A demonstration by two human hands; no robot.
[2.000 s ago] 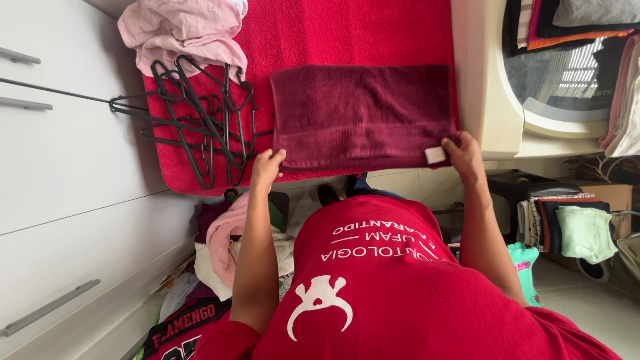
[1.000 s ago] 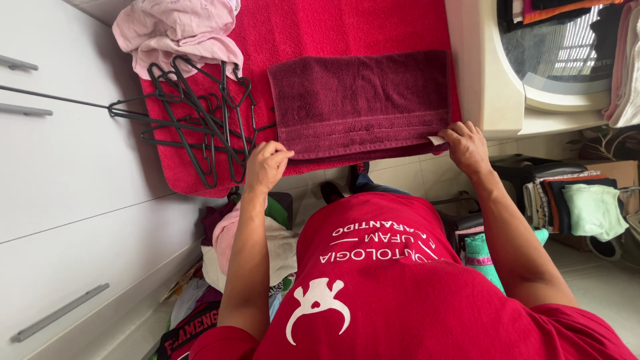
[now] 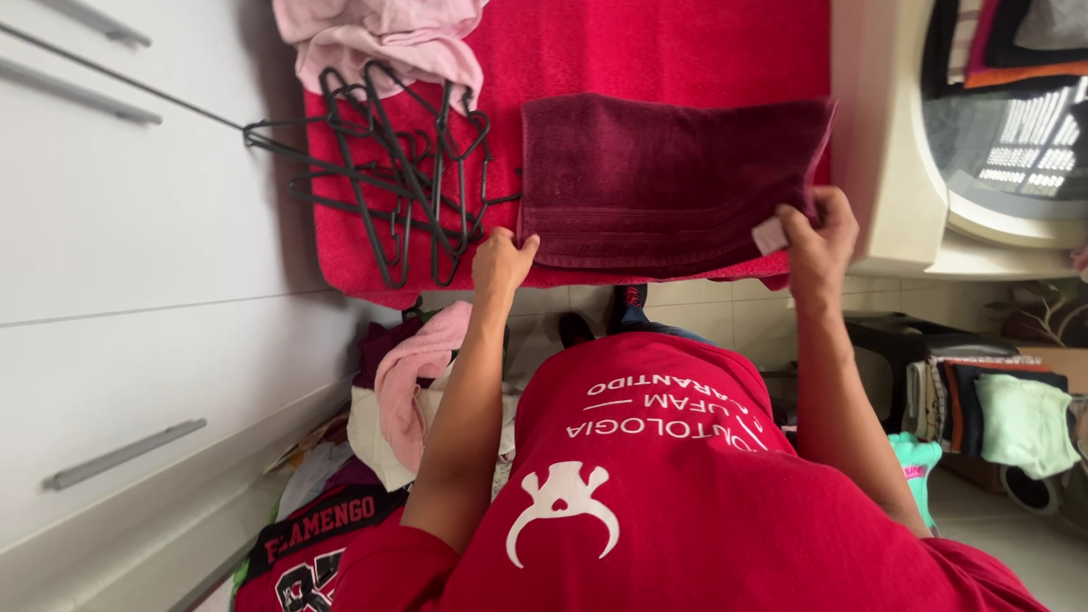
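A dark maroon towel [image 3: 663, 178] lies over a bright red cloth [image 3: 646, 47] that covers the work surface. My left hand [image 3: 506, 263] pinches the towel's near left corner between thumb and fingers. At the right end, my right hand [image 3: 818, 242] grips the near right corner, beside a small white tag [image 3: 769, 236] on the towel. That right edge is slightly raised. Just left of the towel, several black hangers [image 3: 399, 178] lie tangled on the red cloth, partly against a crumpled pink cloth [image 3: 382, 42].
White drawers [image 3: 127, 212] line the left side. A front-loading machine [image 3: 884, 153] with folded clothes over its door stands at right. Piled clothes [image 3: 416, 391] lie below the surface at left. Folded cloths [image 3: 1020, 421] hang or rest by a black stool-like item [image 3: 922, 348] at lower right.
The right hand has lifted its end of the towel slightly since a second ago, and the towel's right edge now tilts. The left hand remains at the near left corner.
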